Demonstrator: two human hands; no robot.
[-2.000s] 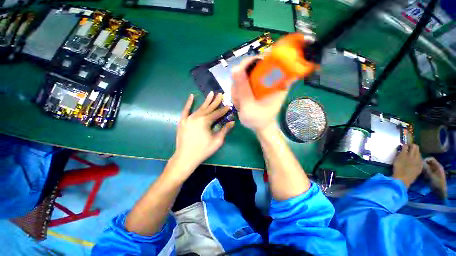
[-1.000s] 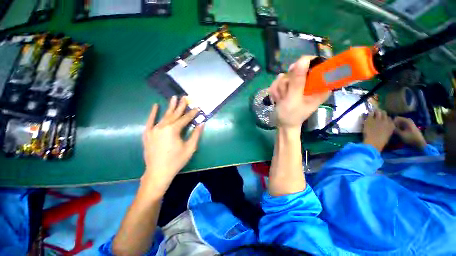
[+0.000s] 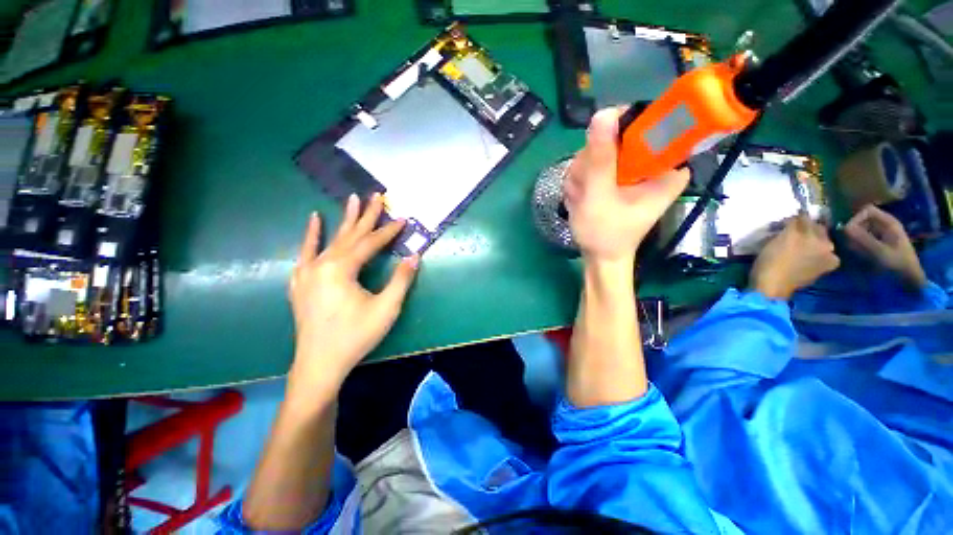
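An opened tablet assembly (image 3: 423, 152) lies tilted on the green bench, its battery bare and its circuit board at the upper right. My left hand (image 3: 350, 277) has its fingers spread, with the fingertips on the tablet's lower edge. My right hand (image 3: 617, 199) is closed around an orange electric screwdriver (image 3: 679, 123) over the round silvery screw dish (image 3: 551, 204). The hand hides part of the dish and the screwdriver's tip. Single screws cannot be made out.
Stacked tablet assemblies (image 3: 78, 188) lie at the left. Another opened tablet (image 3: 630, 71) lies beyond the dish, with more along the far side. At right a neighbouring person's hands (image 3: 799, 256) work at a tablet (image 3: 754, 204). A tape roll (image 3: 873, 173) and a binder clip (image 3: 653, 322) also show.
Since the oldest frame, my right hand has moved the screwdriver from over the tablet rightward to the dish. Since one second ago, the screwdriver has shifted slightly left and lower. My left hand stays at the tablet.
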